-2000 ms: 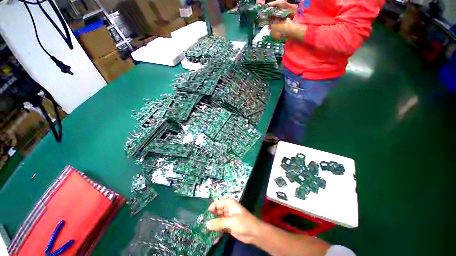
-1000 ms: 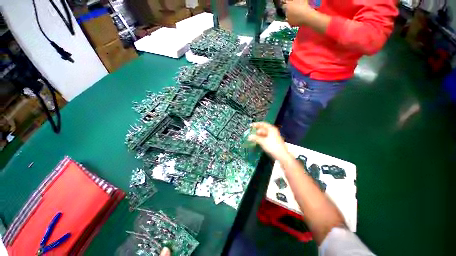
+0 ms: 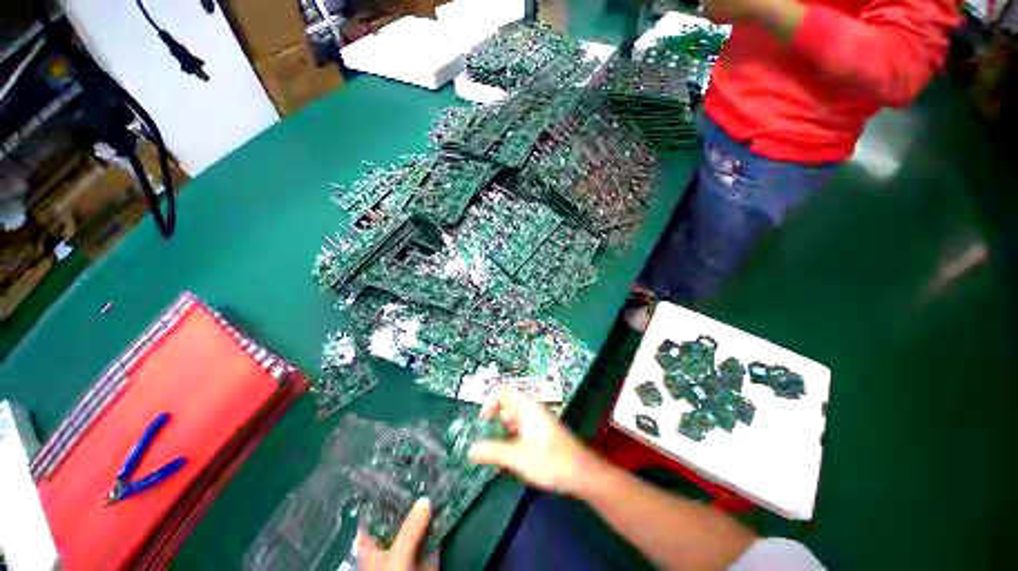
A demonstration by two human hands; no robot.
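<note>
A PCB panel with leads (image 3: 419,480) lies near the bench's front edge, blurred, partly over a clear plastic tray (image 3: 296,519). My left hand (image 3: 400,547), cut off by the bottom edge, holds the panel's lower edge with the thumb on top. My right hand (image 3: 530,441) is at the panel's right side, thumb and fingers apart around its upper right corner; whether it grips a piece there is unclear. A big heap of PCB panels (image 3: 491,257) lies beyond my hands. Small dark PCBs (image 3: 703,385) lie loose on the white stool board (image 3: 770,474).
Blue-handled flush cutters (image 3: 145,460) lie open on the red stack (image 3: 223,390) at the left. A small PCB piece (image 3: 344,374) lies between stack and heap. A person in a red top (image 3: 820,78) stands at the bench's far right. White foam boards (image 3: 391,50) lie at the back.
My right hand has come back from above the heap's right edge to the near panel. More of my left hand shows at the panel. The view has shifted, and things sit further right and higher.
</note>
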